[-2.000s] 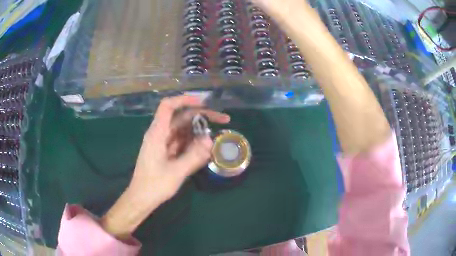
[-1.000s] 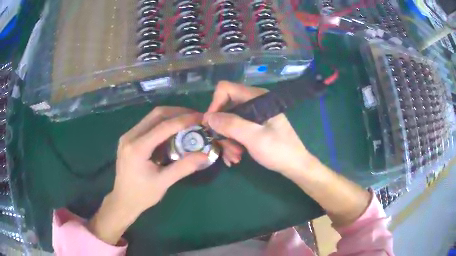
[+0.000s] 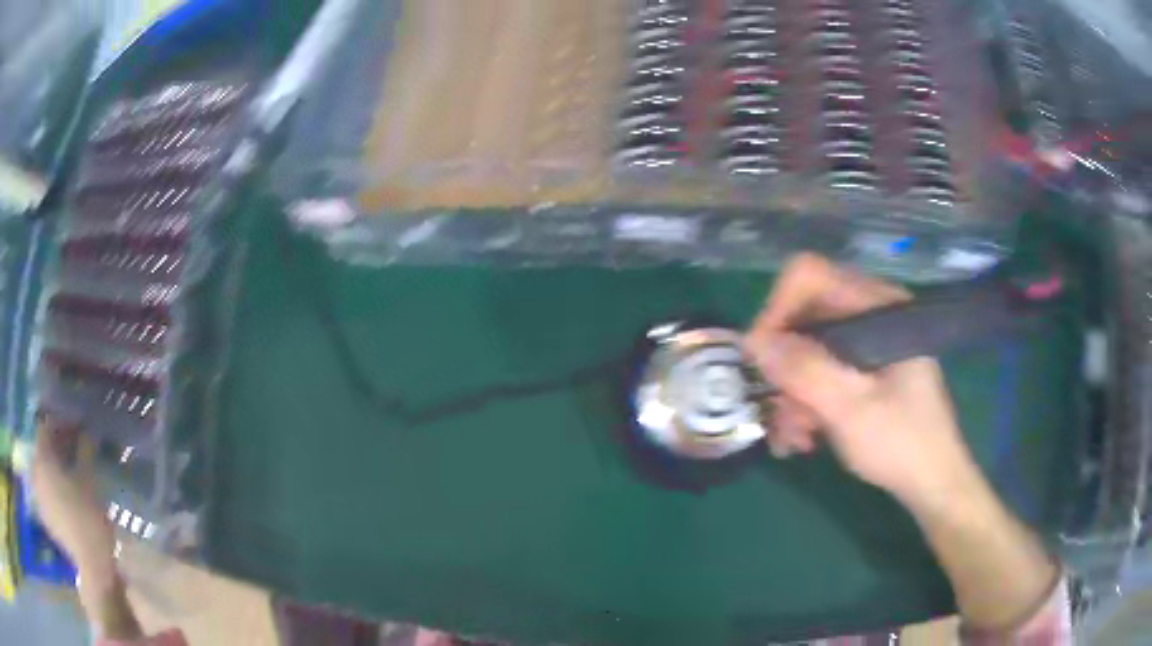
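The round silver fixture [image 3: 692, 401] stands on the green mat, right of centre, with bright concentric rings on top. A small component seems to lie on it, but blur hides the details. My right hand [image 3: 849, 376] holds the black corded tool [image 3: 929, 323] like a pen, its fingertips at the fixture's right edge. The tool's front end is hidden by the fingers. My left hand [image 3: 61, 461] is at the far left, blurred, by the left tray's near edge; its fingers are hard to make out.
The main clear tray [image 3: 493, 234] spans the far side, its right rows filled with small dark discs. A left tray [image 3: 190, 284] holds dense rows. Another tray edge [image 3: 1097, 360] is at the right. A thin black cable [image 3: 442, 410] lies left of the fixture.
My left hand has left the fixture and moved to the far left. My right hand stays at the fixture with the tool it picked up earlier. The view has swung left.
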